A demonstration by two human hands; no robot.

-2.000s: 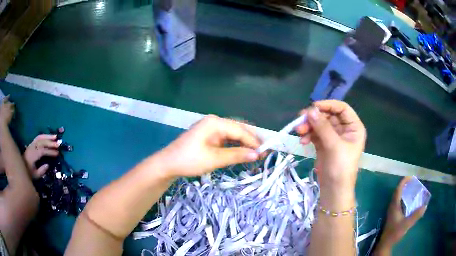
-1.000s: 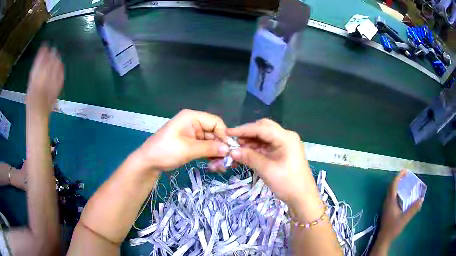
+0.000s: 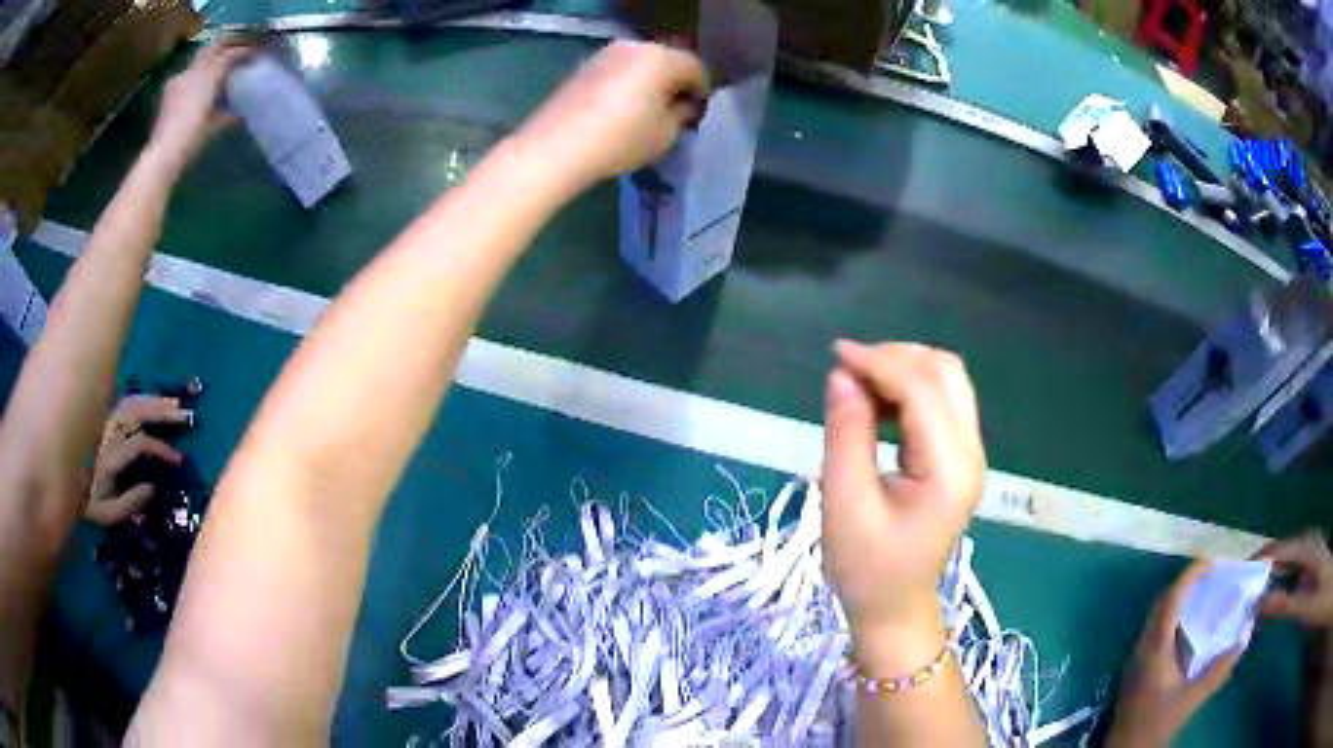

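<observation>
A tangled pile of white-lilac wrist straps (image 3: 658,628) with thin cord loops lies on the blue-green worktop in front of me. My left hand (image 3: 643,110) is stretched over the belt at the open top of a standing product box (image 3: 687,219); its fingertips are partly hidden and blurred, so I cannot tell if they hold a strap. My right hand (image 3: 906,453) is raised above the pile's right side, fingers curled, thumb and index fingertips near each other, with nothing visible in it.
A neighbour's hand touches another box (image 3: 288,132) at upper left; their other hand is on dark cables (image 3: 154,533). A right neighbour holds folded leaflets (image 3: 1221,614). More boxes (image 3: 1228,373) stand on the belt at right. Blue gadgets (image 3: 1269,168) lie across the belt (image 3: 950,278).
My hands have parted: the left has reached forward to the box, the right has moved right, away from it. The boxes have shifted left along the belt. The left neighbour's hand now touches a box.
</observation>
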